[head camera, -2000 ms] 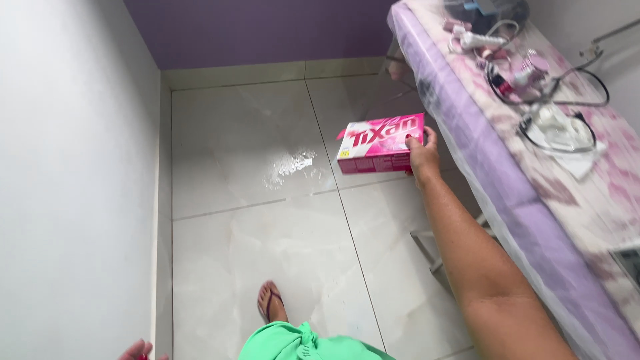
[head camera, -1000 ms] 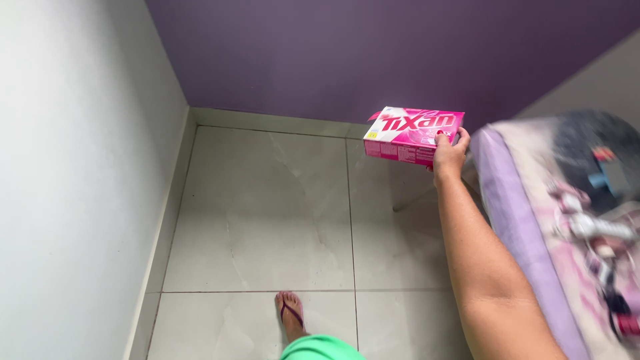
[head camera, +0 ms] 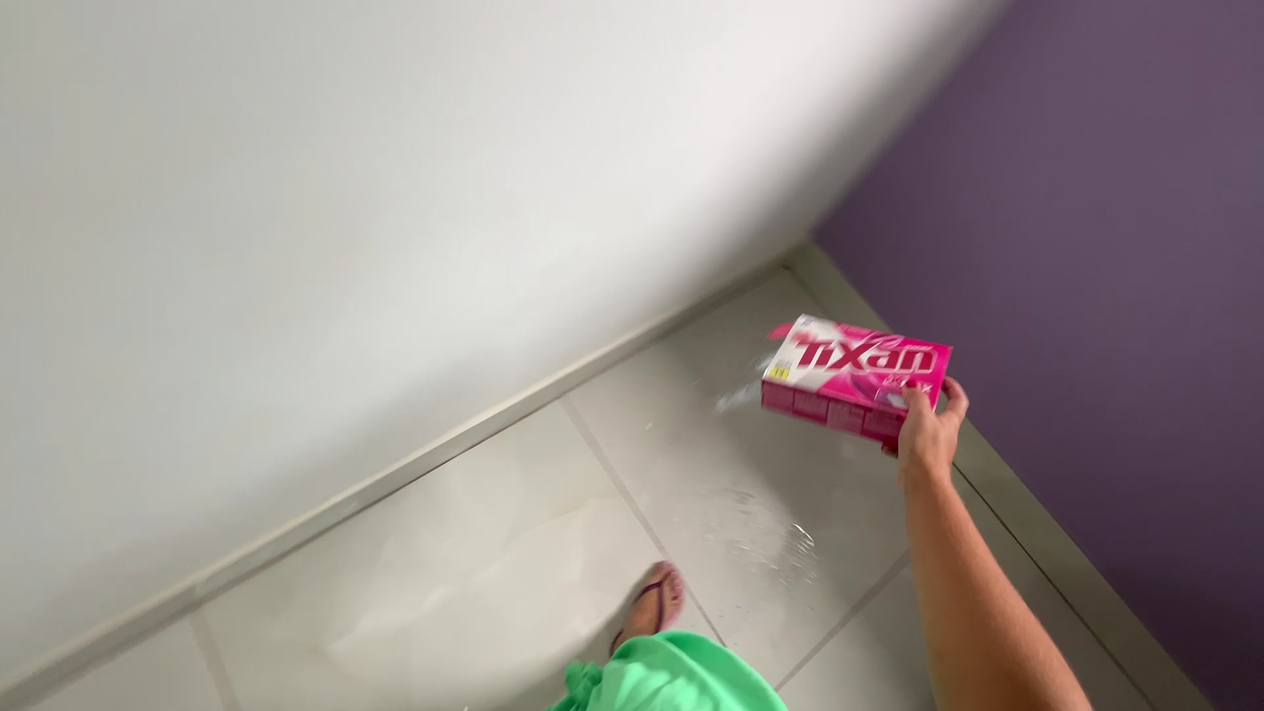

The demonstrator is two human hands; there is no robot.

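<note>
My right hand [head camera: 928,430] grips the right end of a pink and white Tixan washing powder box [head camera: 854,380], thumb on top and fingers round the far end. The box is held flat above the floor near the room's corner, its printed face up. A pink flap sticks out at its left end, and a blurred pale streak of powder [head camera: 741,397] shows just beside and below that end. Nearer my foot, a patch of loose powder or wet [head camera: 775,543] lies on the tiles; which it is, I cannot tell. My left hand is out of view.
A white wall [head camera: 395,227] with a low skirting runs along the left, and a purple wall [head camera: 1076,247] stands at the right. They meet beyond the box. Large pale tiles [head camera: 474,553] cover the floor. My foot in a flip-flop [head camera: 654,604] is at the bottom, beside green cloth.
The view has swung left towards the corner, and the padded table at the right has left it. The box stays in my right hand. My left hand, partly visible two seconds ago, is gone from view.
</note>
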